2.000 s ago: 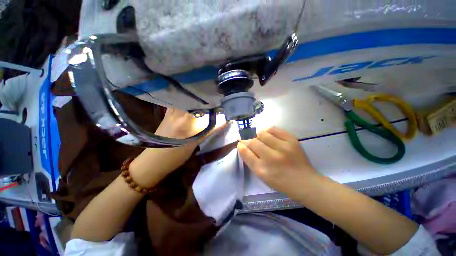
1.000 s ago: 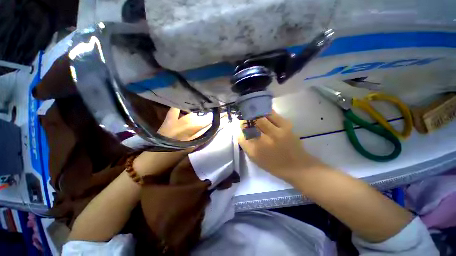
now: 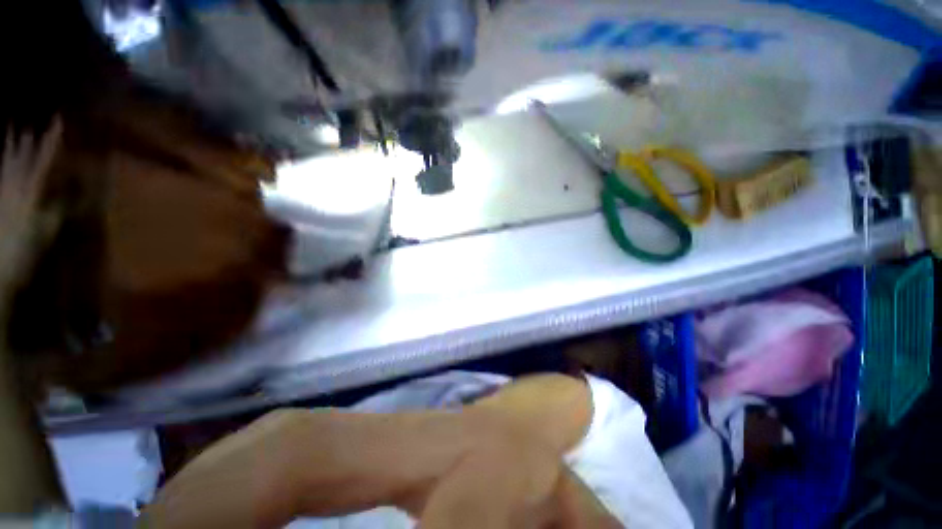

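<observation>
Brown fabric [image 3: 176, 248] lies bunched and blurred at the left of the machine table. A pale panel [image 3: 336, 229] with a dark strip extends from its right side, left of the dark presser foot area [image 3: 436, 170]. My left hand [image 3: 31, 176] is at the far left edge, blurred and partly cut off, with fingers apart beside the brown fabric. My right forearm crosses the bottom of the picture toward the left; the hand itself cannot be made out and appears to lie beyond the bottom edge.
Scissors [image 3: 611, 178] with green and yellow handles lie right of the needle area. A tan wooden block [image 3: 764, 188] is beside them. The ruler-marked front edge [image 3: 589, 315] crosses the view. Below right are a blue basket [image 3: 677, 377] with pink and pale cloth and a teal basket [image 3: 897, 341].
Both hands have left the needle area. The left hand and brown fabric are farther left, and the right arm has moved down across the table front. The view has shifted right.
</observation>
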